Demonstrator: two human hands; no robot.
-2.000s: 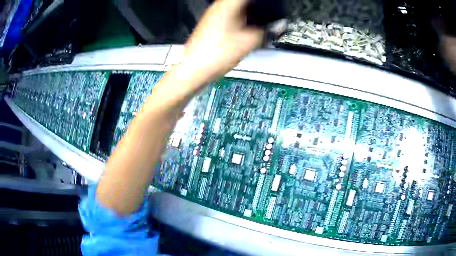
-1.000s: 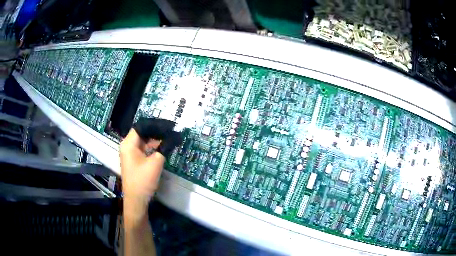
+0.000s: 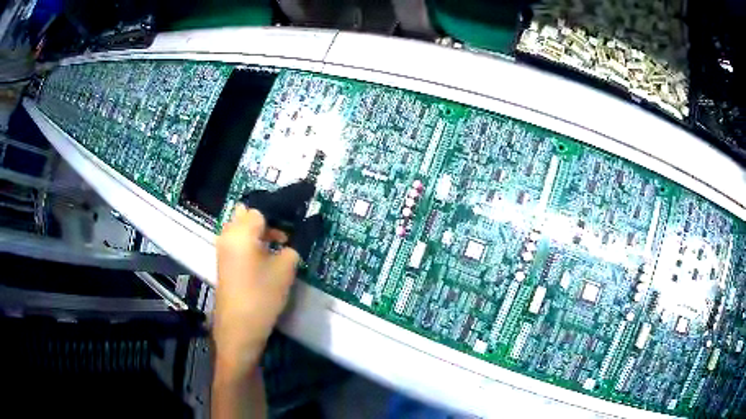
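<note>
My left hand [image 3: 260, 266] reaches up from the lower left over a green circuit board [image 3: 360, 245]. Black cots cover its fingertips, which are bent together low on the board, right of a dark gap in the row. A small pale spot shows by the fingertips; I cannot tell if it is a held part or part of the board. The fingers hide the board surface under them. My right hand is not in view.
More boards [image 3: 491, 245] run edge to edge along the line, between a far white rail [image 3: 458, 74] and a near one [image 3: 352, 335]. A bin of cream components [image 3: 605, 61] stands at upper right. A black crate [image 3: 98, 352] is at lower left.
My left hand came down from near the bins onto the board and now sits slightly further right in view. The view has shifted. A blurred hand at the right edge is gone.
</note>
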